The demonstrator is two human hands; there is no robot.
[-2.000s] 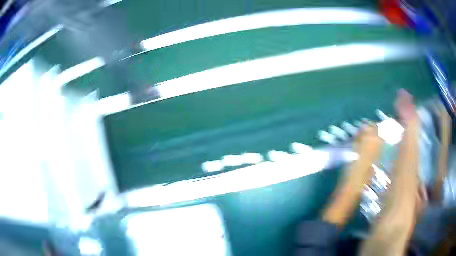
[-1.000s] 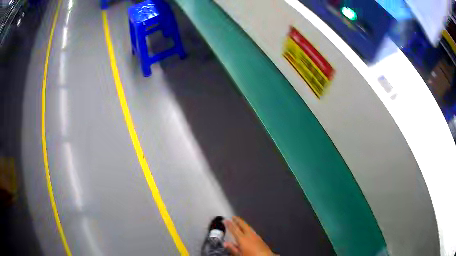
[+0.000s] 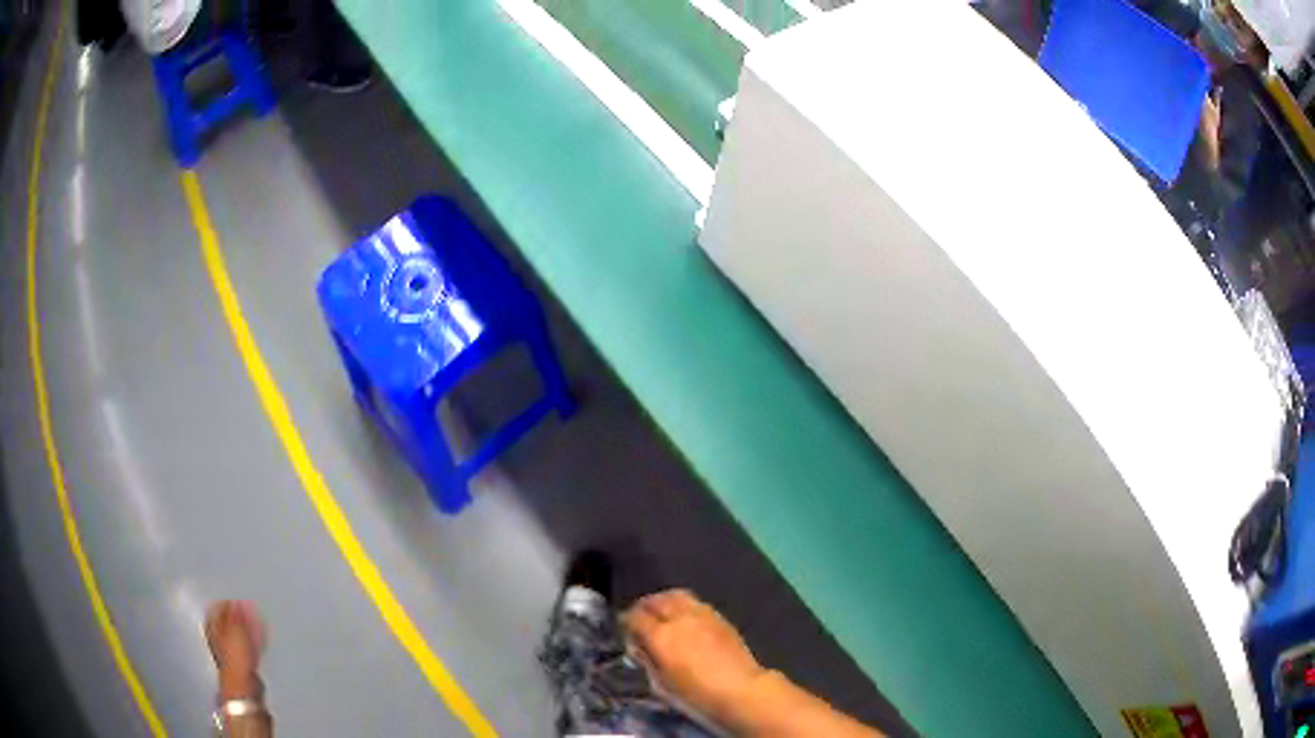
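My right hand point(image 3: 695, 652) is at the bottom centre, over my leg and beside the worktop's edge, with its fingers loosely bent and nothing seen in it. My left hand point(image 3: 235, 634) hangs at the lower left over the grey floor, small and blurred, with a band at the wrist; its fingers are unclear. A blue plastic stool point(image 3: 411, 296) stands on the floor ahead. The green line-side worktop point(image 3: 649, 361) runs diagonally past it. The white tunnel machine housing point(image 3: 995, 346) stands over the line on the right.
Another blue stool point(image 3: 214, 94) is at the upper left, with a person point(image 3: 159, 18) partly in view there. A blue bin point(image 3: 1128, 79) and a hand are beyond the housing. A blue control box point(image 3: 1283, 649) is at the lower right. Yellow lines mark the floor.
The view has moved forward along the housing. The stool is nearer and lower in the picture. My left hand has come into view. White rails now show beyond the housing.
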